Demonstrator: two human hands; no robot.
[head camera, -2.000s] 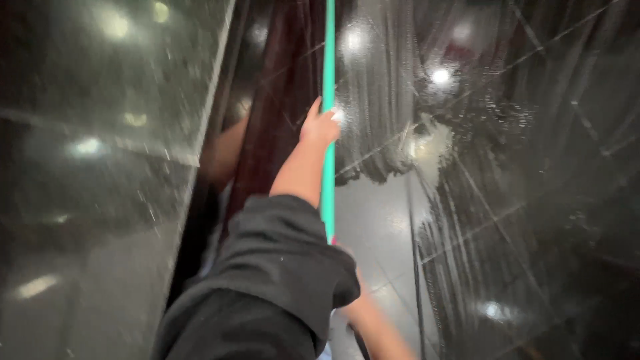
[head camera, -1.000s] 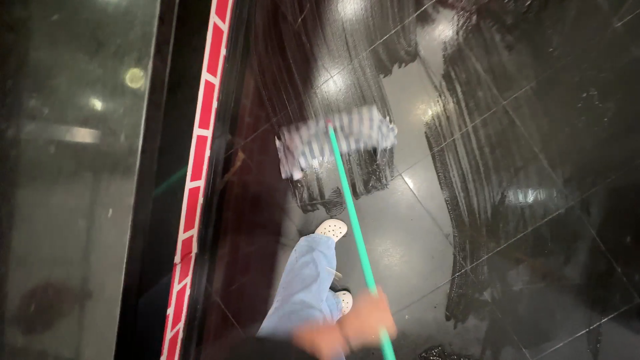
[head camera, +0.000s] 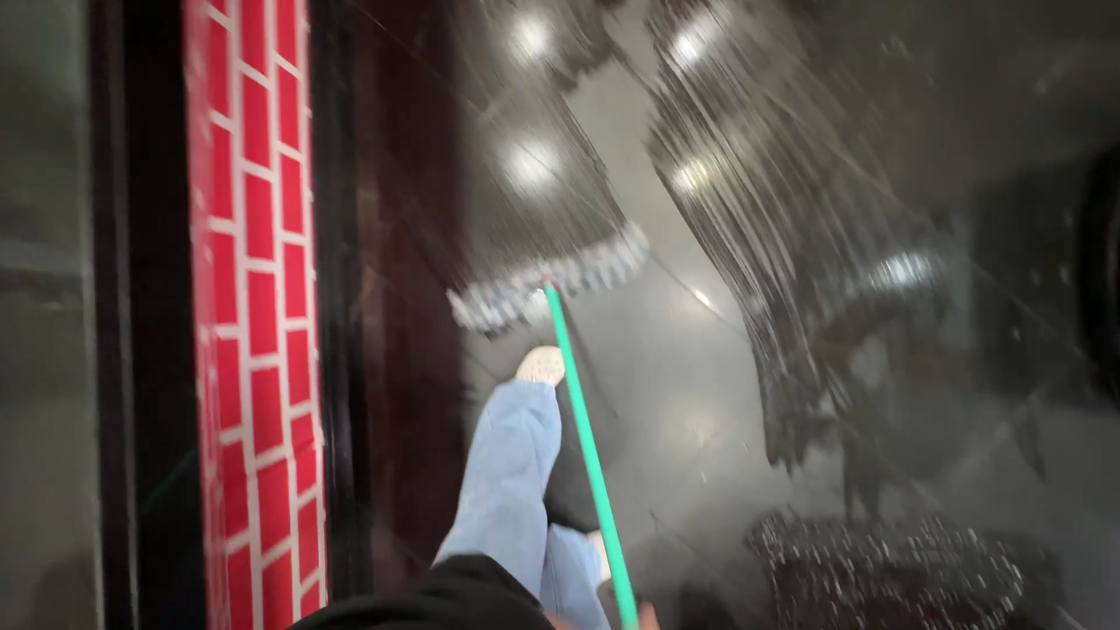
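Note:
A flat mop with a green handle (head camera: 588, 437) slants up from the bottom edge. Its grey and white striped head (head camera: 547, 280) lies on the wet dark tiled floor (head camera: 691, 367), blurred. At the bottom edge a black sleeve comes in from the left, and a little skin of my left hand (head camera: 646, 618) shows beside the handle, around which it seems closed; most of that hand is cut off. My right hand is out of view.
My light shoe (head camera: 542, 365) and blue-jeaned legs (head camera: 512, 464) are just below the mop head. A red and white brick-patterned strip (head camera: 259, 289) runs along the left, beside a dark edge. Wet streaks and a puddle (head camera: 884, 560) cover floor at the right.
The view has swung, bringing the mop head, my feet and the brick-patterned strip into sight. My left hand, high on the handle two seconds ago, is now at the bottom edge.

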